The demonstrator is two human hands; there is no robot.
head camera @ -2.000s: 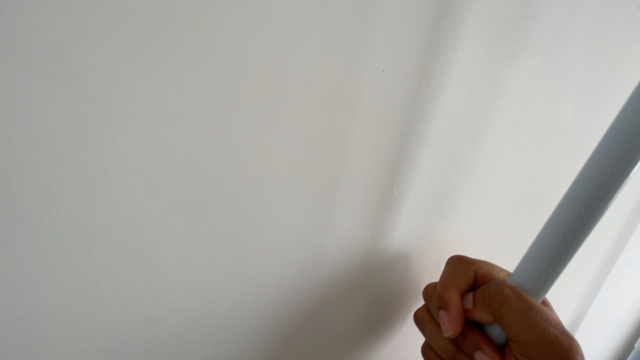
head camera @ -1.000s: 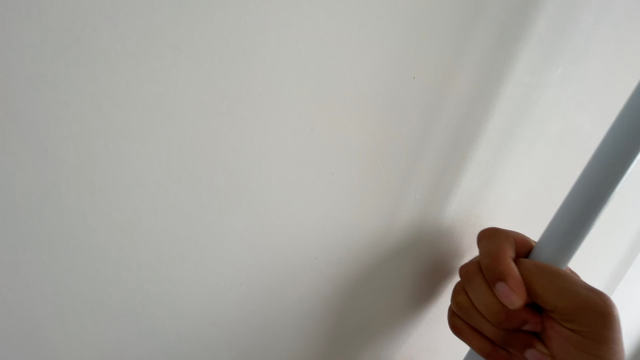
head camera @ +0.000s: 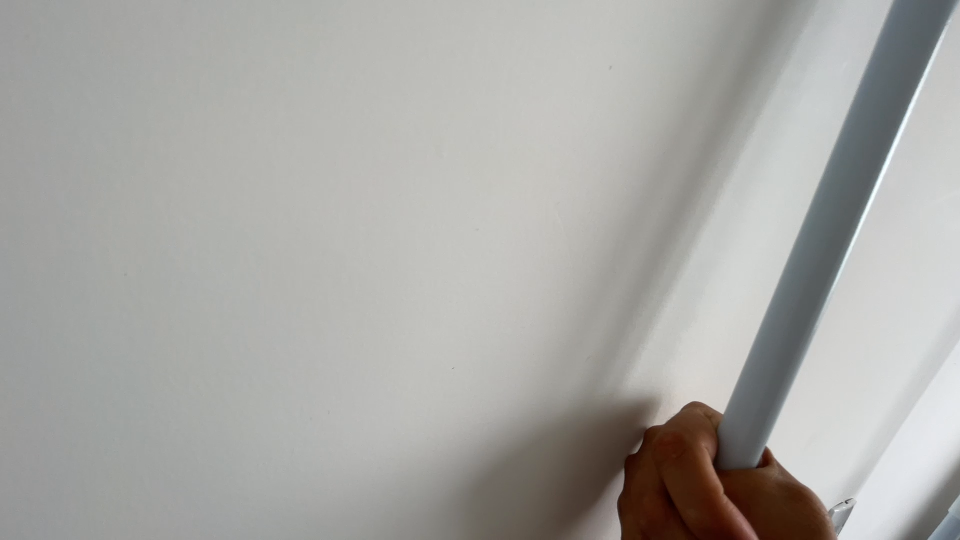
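Observation:
A smooth pale blue-grey pole [head camera: 817, 255] slants from the upper right down to the lower right of the head view. My right hand [head camera: 712, 480] is closed around its lower part, fingers wrapped over it, and the bottom edge cuts off the wrist. The pole's lower end is hidden by the hand and the frame. Its upper end runs out of the frame. Behind lies a plain off-white wall [head camera: 337, 225], close to my knuckles; whether they touch it I cannot tell. My left hand is out of view.
A soft shadow of the hand and pole falls on the wall. At the lower right edge are a small whitish fitting [head camera: 843, 513], too little seen to name, and a pale strip or frame edge [head camera: 911, 427] running diagonally.
The pole stands somewhat steeper in view than one second ago. My right hand sits lower in the frame and still grips it. A small whitish fitting now shows at the lower right.

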